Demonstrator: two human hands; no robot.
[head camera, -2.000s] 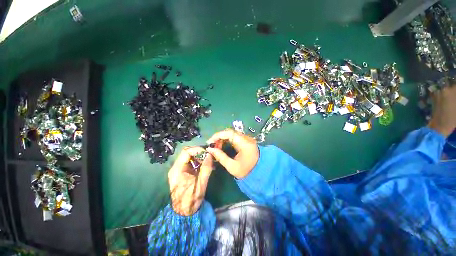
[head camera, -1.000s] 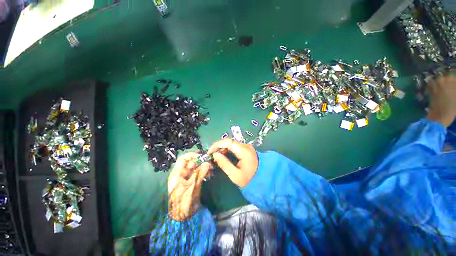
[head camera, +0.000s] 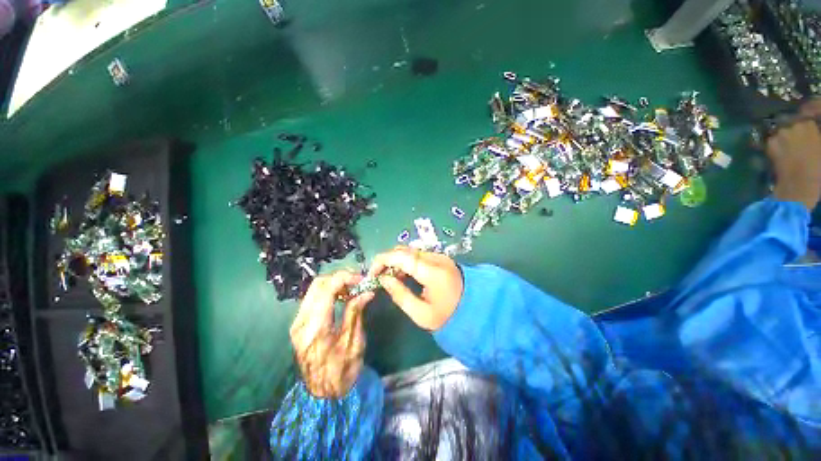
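My left hand (head camera: 329, 333) and my right hand (head camera: 423, 286), both bare with blue sleeves, meet at the fingertips near the bench's front. Between them they hold a small green and silver circuit board assembly (head camera: 367, 285). The fingers hide part of it, and I cannot tell whether a black part is on it. A heap of tiny black plastic parts (head camera: 302, 216) lies just beyond my left hand. A loose heap of circuit board assemblies (head camera: 585, 153) with white and orange tabs lies to the right.
A divided black tray (head camera: 108, 313) at left holds board assemblies in two compartments. A few silver frames (head camera: 457, 212) and a white piece (head camera: 423, 232) lie beyond my right hand. A green round piece (head camera: 693, 192) lies at right. Another person's hand (head camera: 796, 162) and blue sleeve are at the right edge.
The camera view has shifted. Both hands stay together at the board; my fingers have changed their hold slightly and the board now shows as a longer strip between them.
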